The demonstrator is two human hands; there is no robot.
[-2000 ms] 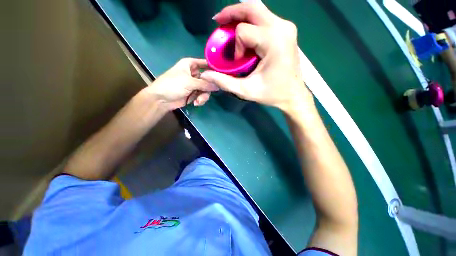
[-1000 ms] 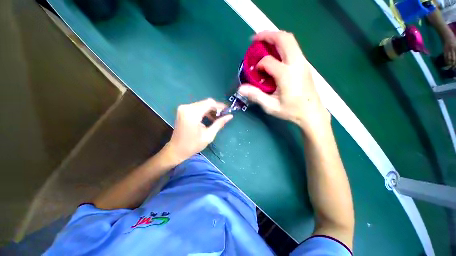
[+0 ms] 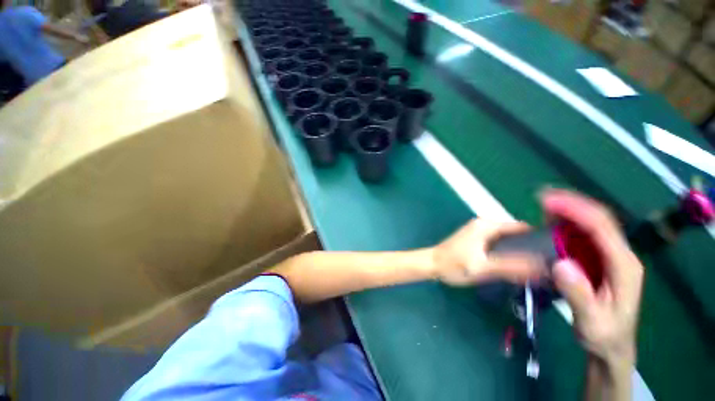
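A black housing [image 3: 521,249] with a magenta rim [image 3: 578,254] lies tilted on its side between my hands, over the white rail. My left hand [image 3: 486,254] grips its dark body from the left. My right hand [image 3: 604,282] holds the magenta end, with fingers over the top and thumb at the front of the opening. A white lead with a small pale connector [image 3: 532,366] hangs from the side, and a short red wire end [image 3: 508,341] hangs beside it. The hands are blurred.
Black open housings [image 3: 372,150] stand in rows at the back left. A large open carton [image 3: 157,196] is at the left. A filled housing [image 3: 416,33] stands on the belt further back. Another magenta-ended unit [image 3: 697,206] is at the right edge. People show at top left.
The view has swung up and left, bringing the rows of housings and the carton in. My left hand has moved from the side fitting onto the housing body. The lead now hangs free.
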